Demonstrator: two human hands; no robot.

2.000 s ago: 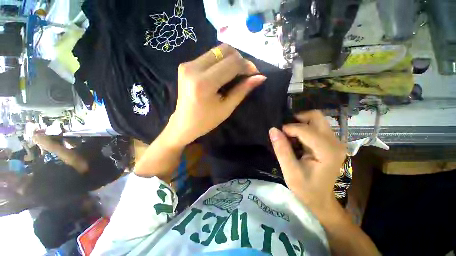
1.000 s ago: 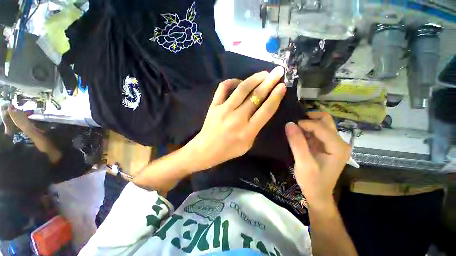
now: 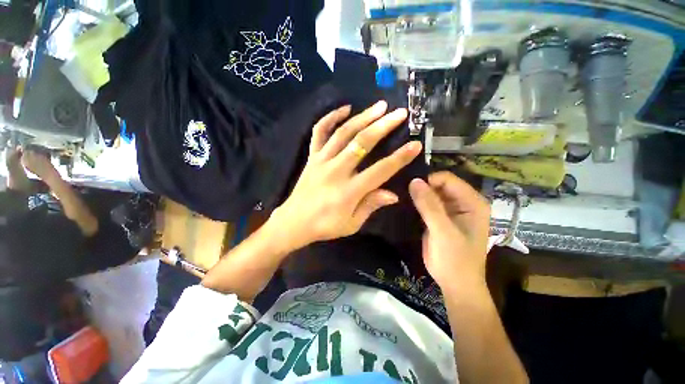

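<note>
A black garment [image 3: 255, 127] with a white and yellow flower outline and a small white S-like mark lies on the machine table and runs down to my lap. My left hand [image 3: 345, 165] lies flat on it with fingers spread, fingertips close to the presser foot [image 3: 417, 109]. My right hand [image 3: 451, 217] pinches the cloth's edge just below the foot, between thumb and fingers. The sewing machine's clear eye guard [image 3: 426, 41] is above the needle area. The cloth's edge lies at the foot; the needle itself is not distinct.
Right of the foot are a yellow strip [image 3: 518, 136] and two grey cylindrical fittings [image 3: 544, 75]. A graduated band [image 3: 571, 234] and a white scrap [image 3: 508, 241] are at the table edge. At left are another person's arms [image 3: 60, 191] and a red-orange bin [image 3: 78, 355].
My left hand has gone from curled on the cloth to flat beside the foot. A black cloth end now shows beyond the foot. My right hand stays pinched at the edge.
</note>
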